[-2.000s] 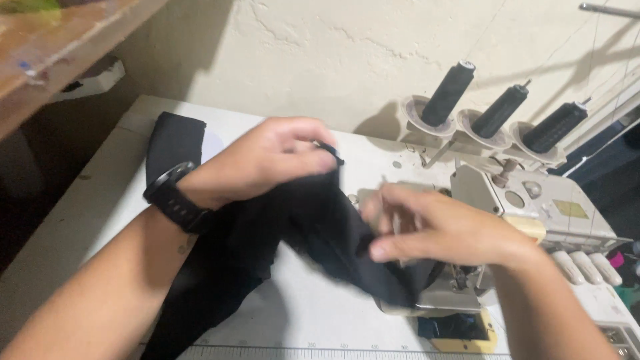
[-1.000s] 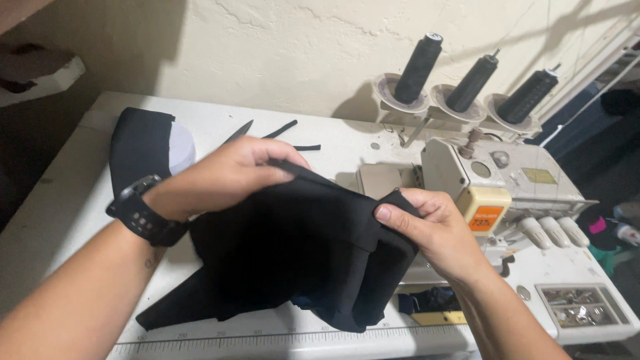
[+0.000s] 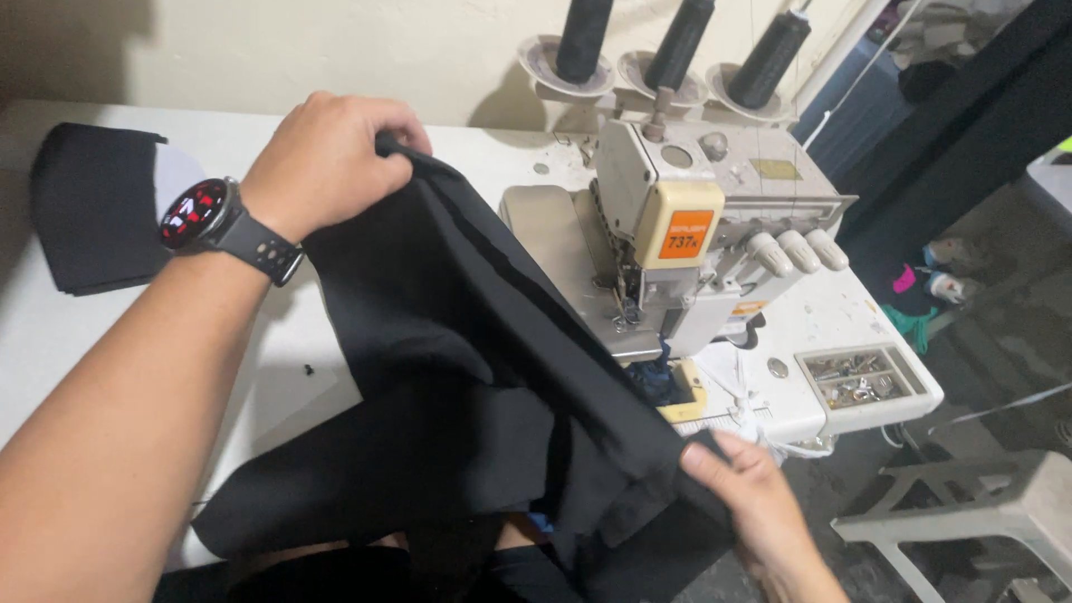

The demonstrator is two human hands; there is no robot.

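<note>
A black fabric piece [image 3: 469,352] is stretched between my two hands over the front of the white sewing table. My left hand [image 3: 343,159], with a dark smartwatch on the wrist, pinches its upper corner. At the lower right, my right hand [image 3: 745,494] grips the other end of the same edge, thumb on top. Part of the cloth hangs past the table's front edge. Just right of the fabric stands an overlock sewing machine [image 3: 662,226], whose needle area shows beside the stretched edge. A stack of folded black fabric [image 3: 100,209] lies at the far left.
Cones of black thread [image 3: 677,42] stand behind the machine against the wall. A small parts tray [image 3: 867,377] with metal bits is set in the table's right end. A plastic stool [image 3: 971,511] stands on the floor at lower right. Dark cloth hangs at upper right.
My hands have moved farther apart, and the black fabric's edge, which hung between them one second ago, is now drawn out in a long diagonal. The view has shifted toward the right.
</note>
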